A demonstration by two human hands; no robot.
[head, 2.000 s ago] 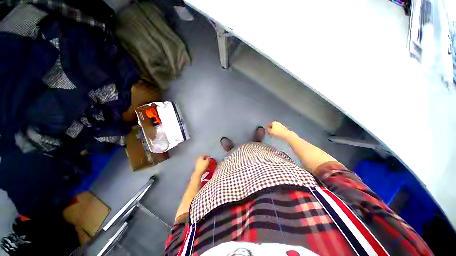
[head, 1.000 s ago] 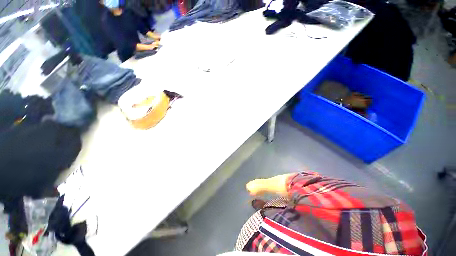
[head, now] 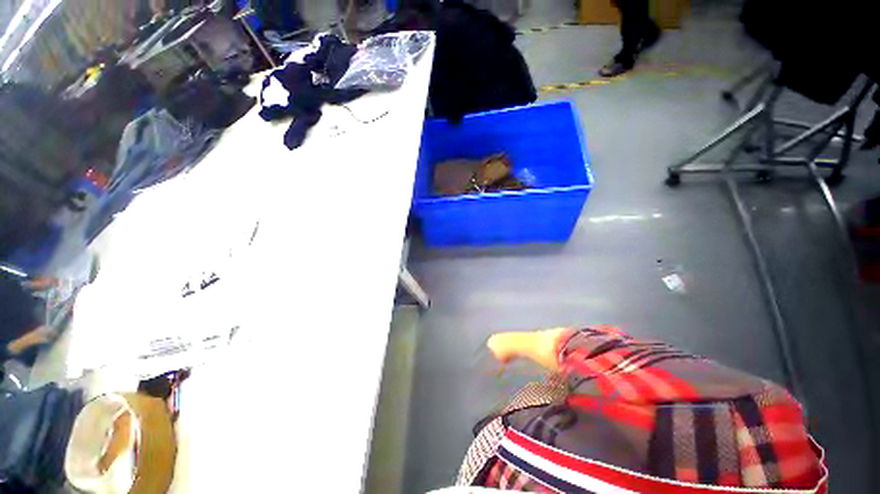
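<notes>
My right hand [head: 521,347] shows small and blurred at the lower centre, above the floor and touching nothing that I can make out; its fingers cannot be told apart. My left hand is out of the picture. The long white worktable [head: 318,251] runs up the left half. A tan roll [head: 154,449] with a pale centre stands at its near left. Flat clear polybags or labels [head: 183,343] with small print lie beyond it. A navy garment [head: 304,96] with a white patch lies at the far end, beside a shiny clear polybag [head: 388,60].
A blue bin [head: 502,220] with brown items stands on the floor against the table's right side. Black garments [head: 482,63] hang behind it. A wheeled metal rack [head: 753,150] stands at right. A person's foot [head: 615,68] shows at the top. Another person's hands [head: 34,338] are at far left.
The view has swung right from the floor boxes, over the table, towards the bin and rack. My left hand has left the picture. The coworker and roll now show further left and lower.
</notes>
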